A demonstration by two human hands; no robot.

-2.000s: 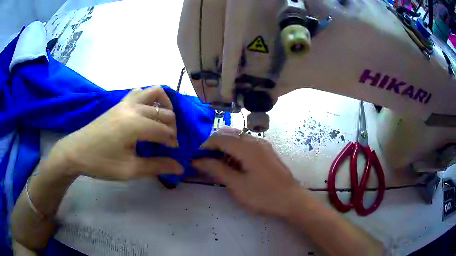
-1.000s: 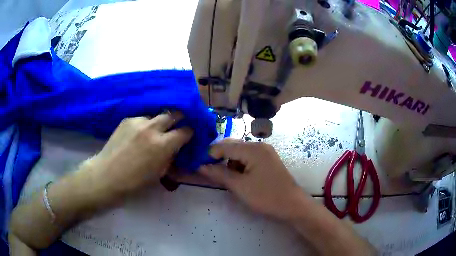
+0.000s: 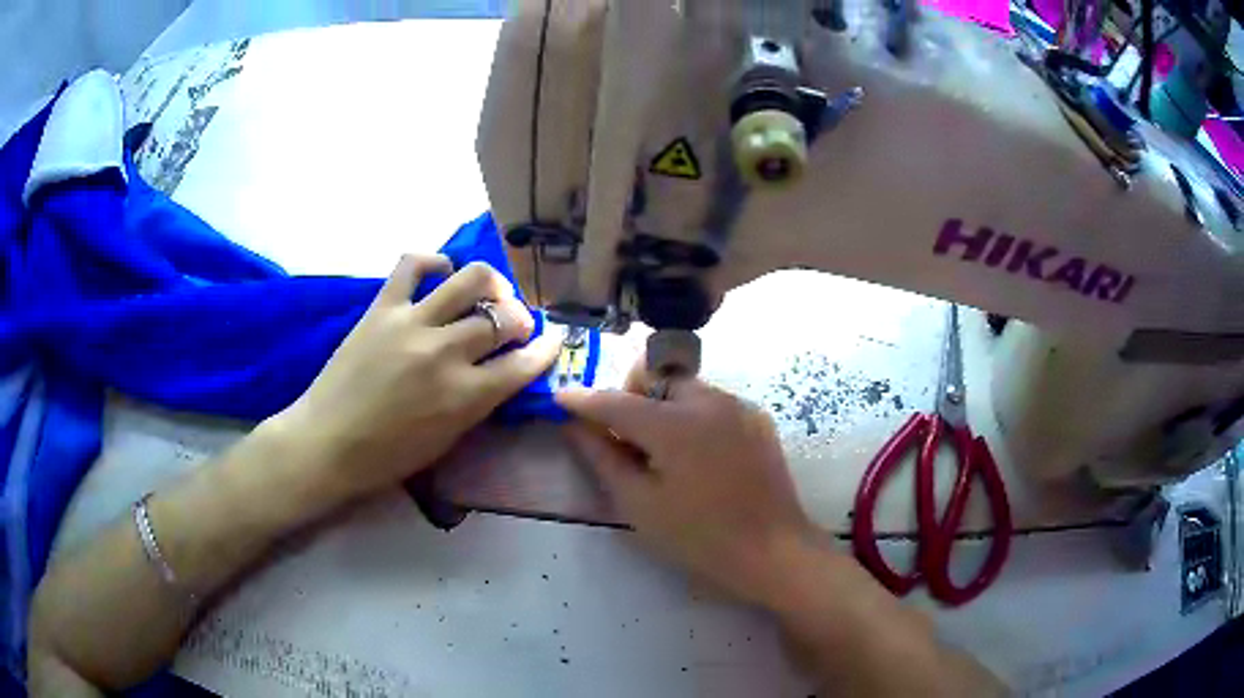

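The royal-blue garment (image 3: 205, 327) runs from the left edge of the view to the presser foot (image 3: 574, 357), where its narrow end lies around the needle area. My left hand (image 3: 423, 355) presses and holds the blue end just left of the foot, fingers bent. My right hand (image 3: 696, 471) is at the front right of the foot, its fingertips pinching the near edge of the blue end. The fingertips hide part of that edge. A white shoulder pad (image 3: 79, 141) shows on the garment at the upper left.
The cream-white sewing machine head (image 3: 873, 177) stands over the work. Red-handled scissors (image 3: 933, 505) lie right of my right hand, blades pointing away. A dark plate edge crosses the white table (image 3: 546, 600). Pink cloth (image 3: 971, 14) shows at the top right.
The blue end has moved from in front of the foot to the foot itself, where it lies flatter. My left hand has shifted with it towards the foot.
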